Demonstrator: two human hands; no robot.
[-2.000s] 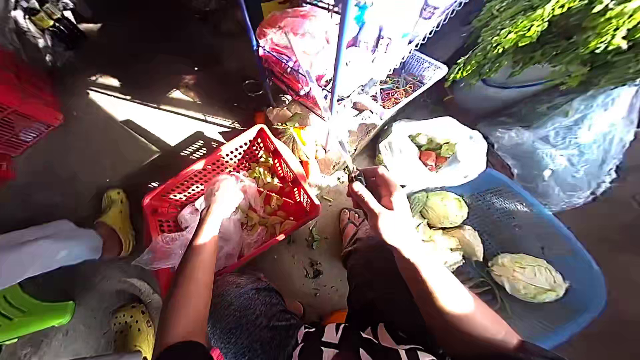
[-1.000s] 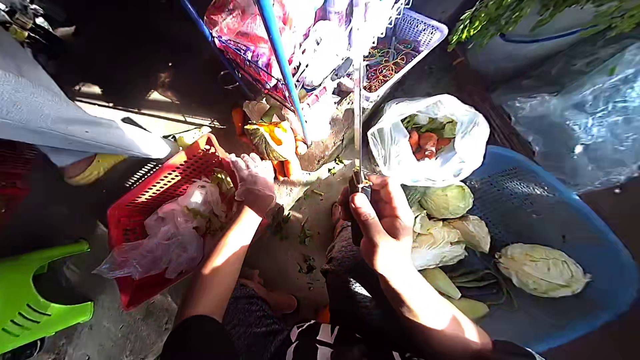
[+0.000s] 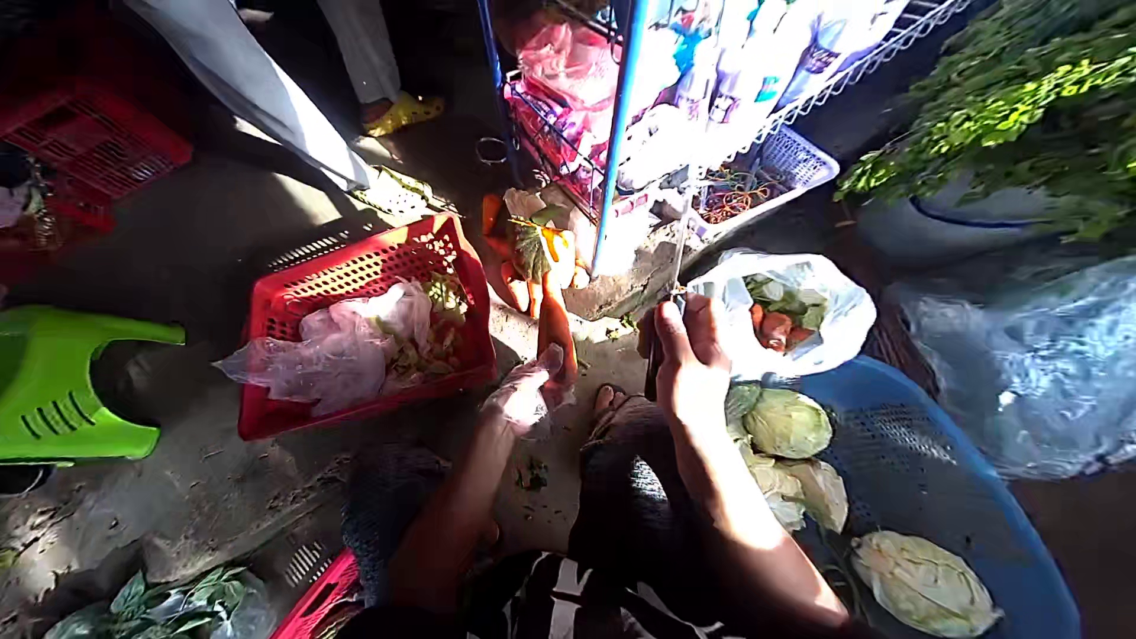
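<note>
A clear plastic glove covers my left hand (image 3: 525, 398), which is closed around a long orange carrot (image 3: 556, 328) pointing up and away from me. In my right hand (image 3: 692, 355) is the dark handle of a knife (image 3: 682, 235), its long blade pointing away. Beyond the carrot, more orange vegetables and a piece of green-skinned squash (image 3: 531, 250) lie on the ground by the rack. A white plastic bag (image 3: 848, 333) with cut orange and green vegetables stands just right of the knife hand.
A red crate (image 3: 257, 355) with plastic and trimmings stands at left, near a green stool (image 3: 53, 390). At right, a blue basin (image 3: 1003, 515) holds cabbages (image 3: 788, 423). A wire rack (image 3: 619, 133) rises ahead. Another person's legs (image 3: 266, 89) are behind the crate.
My left hand was in the red crate, then moved out toward the vegetables by the rack; now it holds a carrot. The knife stays in my right hand. The other person's legs have moved.
</note>
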